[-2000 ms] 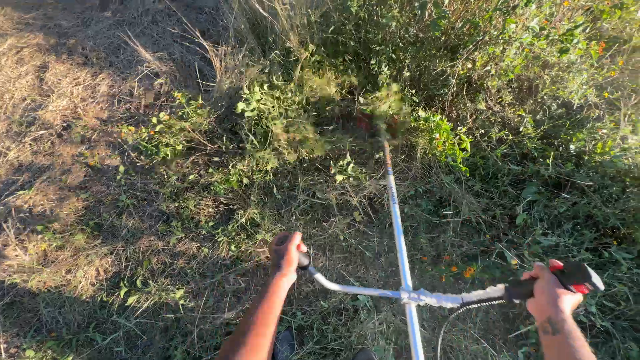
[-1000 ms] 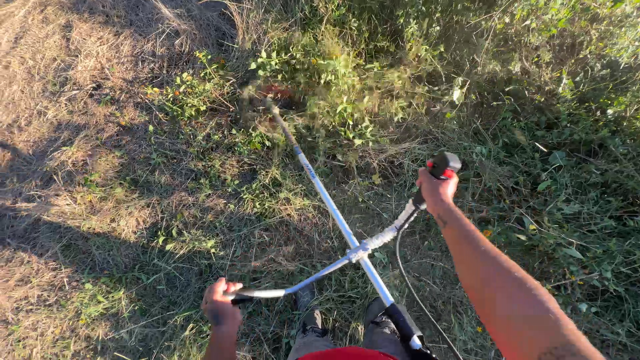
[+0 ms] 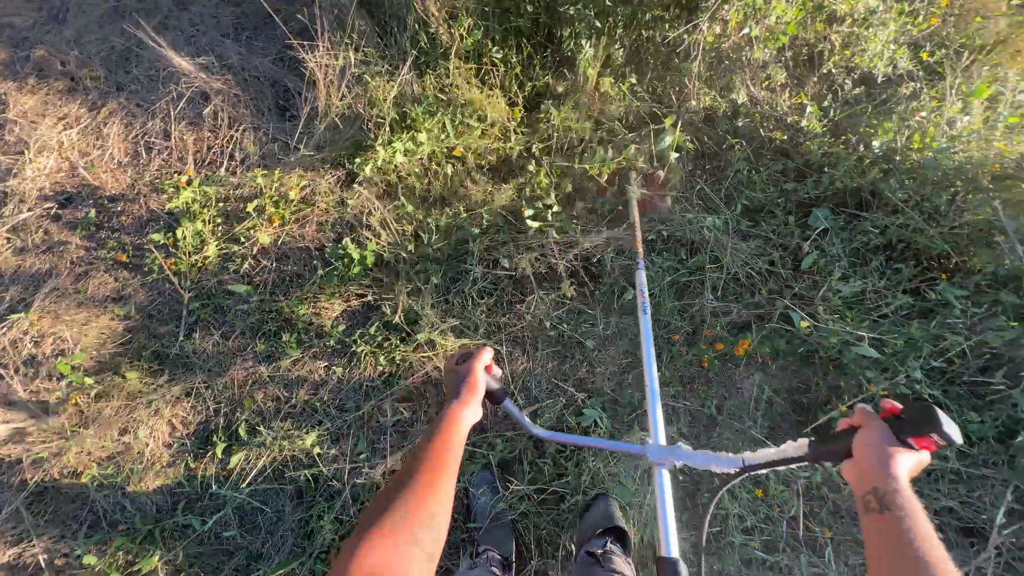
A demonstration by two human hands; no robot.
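My left hand point(image 3: 468, 382) is closed around the black left grip of a brush cutter's handlebar point(image 3: 592, 442). At the right, my right hand point(image 3: 878, 452) grips the black and red throttle handle point(image 3: 920, 424), beside which the bar has a whitish wrapping. Between my hands the brush cutter's metal shaft point(image 3: 650, 352) runs forward, away from my feet. Its far end, with a blurred reddish part point(image 3: 654, 192), lies among green weeds point(image 3: 560, 160); the cutting head itself cannot be made out. A thin cable point(image 3: 708, 508) hangs from the right handle.
Dense green growth point(image 3: 904, 208) stands ahead and at the right. Dry cut grass point(image 3: 72, 136) covers the ground at the left. Small orange flowers point(image 3: 740, 346) are right of the shaft. My two shoes point(image 3: 600, 516) stand on the grass below the handlebar.
The shaft's far end has swung from the left to the right since one second ago. My left hand has moved forward and my right hand back, both still on the handlebar.
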